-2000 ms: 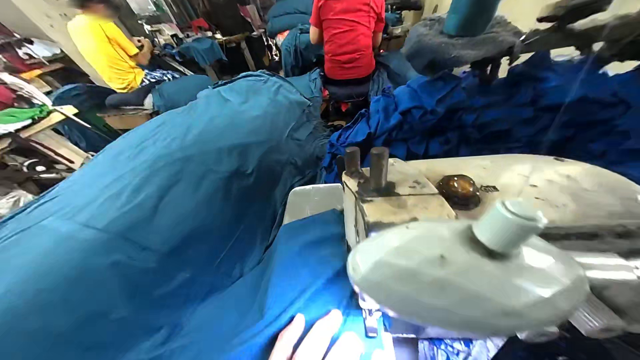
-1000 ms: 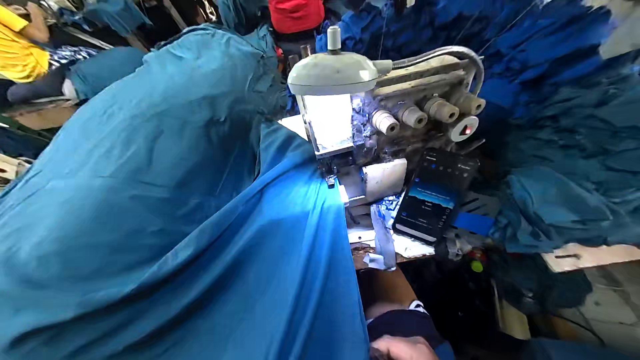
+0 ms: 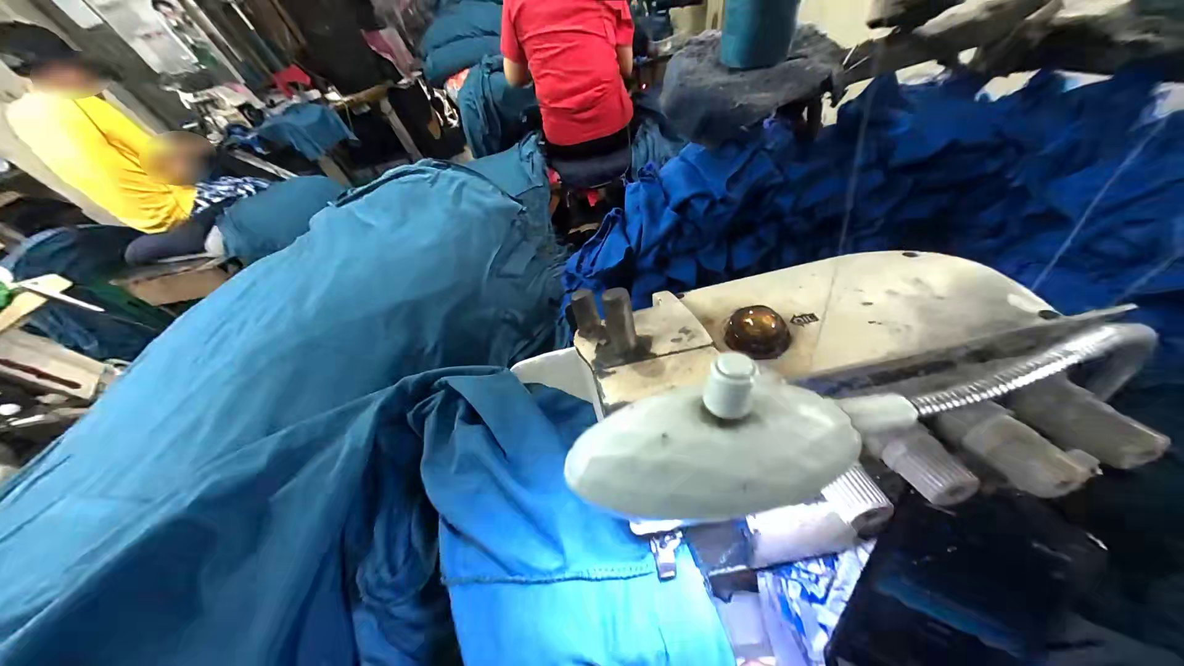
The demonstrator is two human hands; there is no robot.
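Teal fabric (image 3: 564, 610) lies across the bed of an overlock-type sewing machine (image 3: 888, 296), with a stitched seam running toward the metal presser foot (image 3: 666, 555). A pale lamp head (image 3: 712, 449) on a flexible metal neck hangs over the needle area and lights the cloth. Neither my left hand nor my right hand can be made out; a small pale patch at the bottom edge below the foot is too slight to identify. What either hand holds is hidden.
A large heap of teal cloth (image 3: 370, 268) rises at the left and beyond the machine. Blue cloth (image 3: 971, 176) is piled behind it. A dark phone (image 3: 953, 583) lies at lower right. A person in red (image 3: 573, 74) and a person in yellow (image 3: 102, 148) sit farther off.
The view has swung back up from the lower, rightward one a second ago. The teal fabric by the foot now lies bunched, with a seam showing. The hand seen at the bottom earlier is out of sight.
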